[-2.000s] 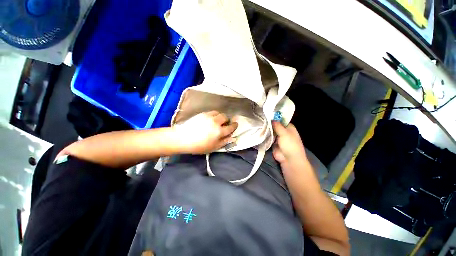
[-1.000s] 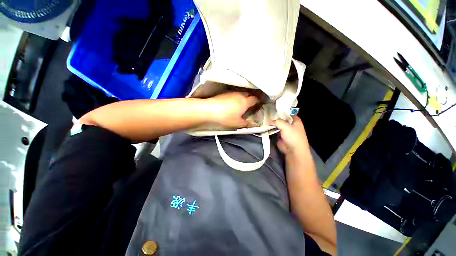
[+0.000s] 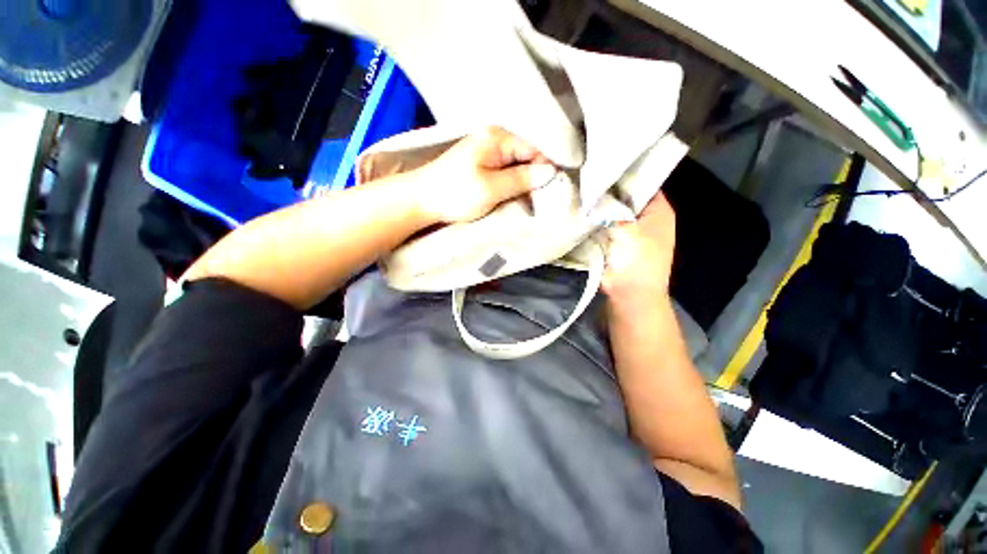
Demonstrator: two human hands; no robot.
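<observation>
The cream handbag [image 3: 465,249] lies on my lap, its broad flap [image 3: 465,76] raised away from me. Its narrow handle [image 3: 520,348] hangs in a loop over the grey apron. A small dark grey patch shows on the bag's near side. My left hand [image 3: 487,173] is at the bag's mouth, thumb and finger pinching the cream material. My right hand [image 3: 641,251] grips the bag's right end near the handle's base; its fingertips are partly hidden by the bag.
A blue crate [image 3: 195,162] with black pieces stands at the upper left, beside a blue fan [image 3: 70,38]. Green-handled snips [image 3: 882,114] lie on the white table [image 3: 758,43] at the upper right. Black bags or pieces [image 3: 855,346] are piled at the right.
My left hand has come out of the bag's mouth and now pinches material at its edge. The bag's near side has turned up, showing the grey patch, and the flap has shifted and spread rightward.
</observation>
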